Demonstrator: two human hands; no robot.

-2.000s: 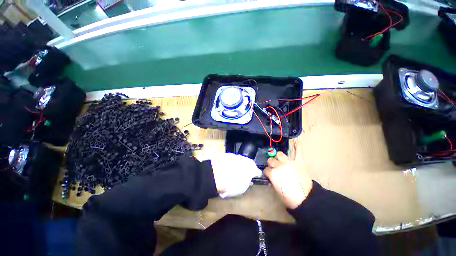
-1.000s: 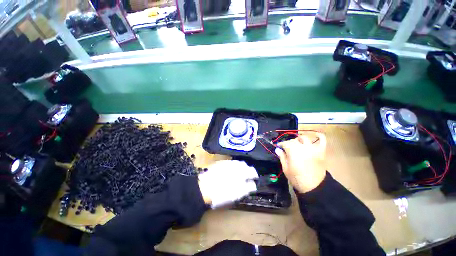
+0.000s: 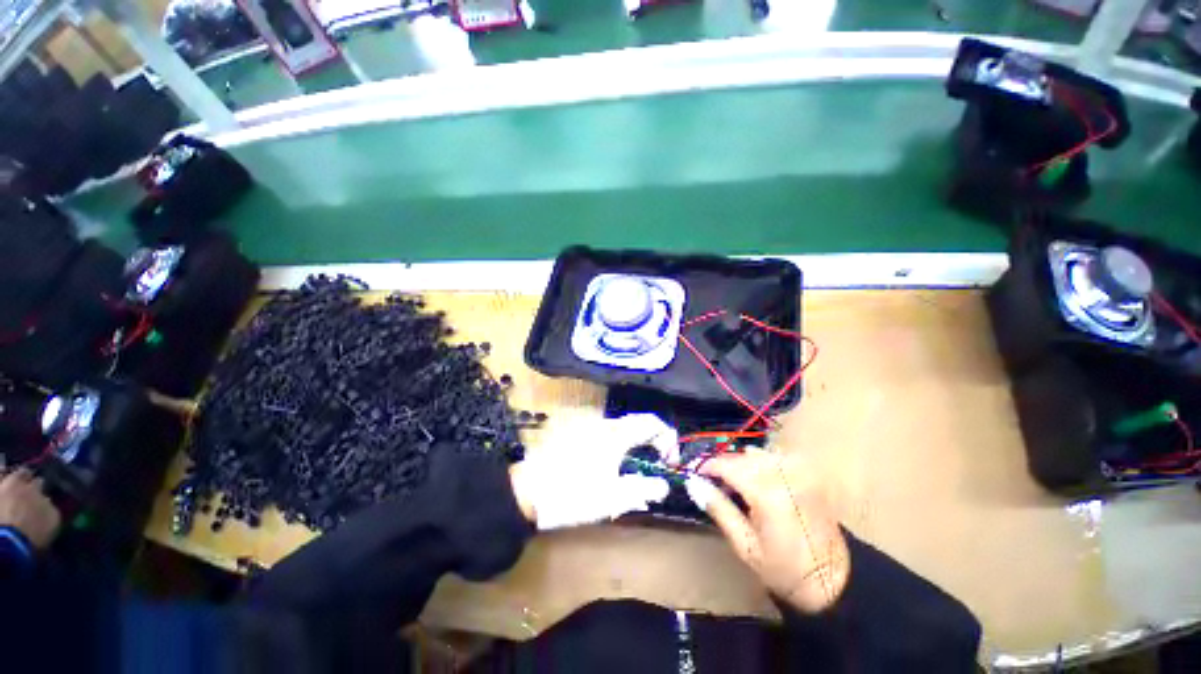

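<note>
The black front shell point(image 3: 738, 283) lies open on the bench with the silver speaker driver point(image 3: 628, 316) in its left half. Red lead wires point(image 3: 809, 356) run from the driver down to my hands. The black cabinet body point(image 3: 635, 399) is below the shell, mostly hidden by my hands. My left hand point(image 3: 599, 477), in a white glove, and my bare right hand point(image 3: 777, 520), with white fingertips, hold a small circuit board point(image 3: 645, 466) between them over the body. Their fingers partly hide the board.
A heap of small black parts point(image 3: 343, 408) lies at left. More open speakers stand at right point(image 3: 1054, 395), at left point(image 3: 198, 303) and on the green belt point(image 3: 527, 198). Another person's hand point(image 3: 26, 511) is at the far left edge.
My right hand has come down from the wires near the shell to the body. Both hands now meet at the circuit board, and the red wires have followed downward. The view has shifted slightly.
</note>
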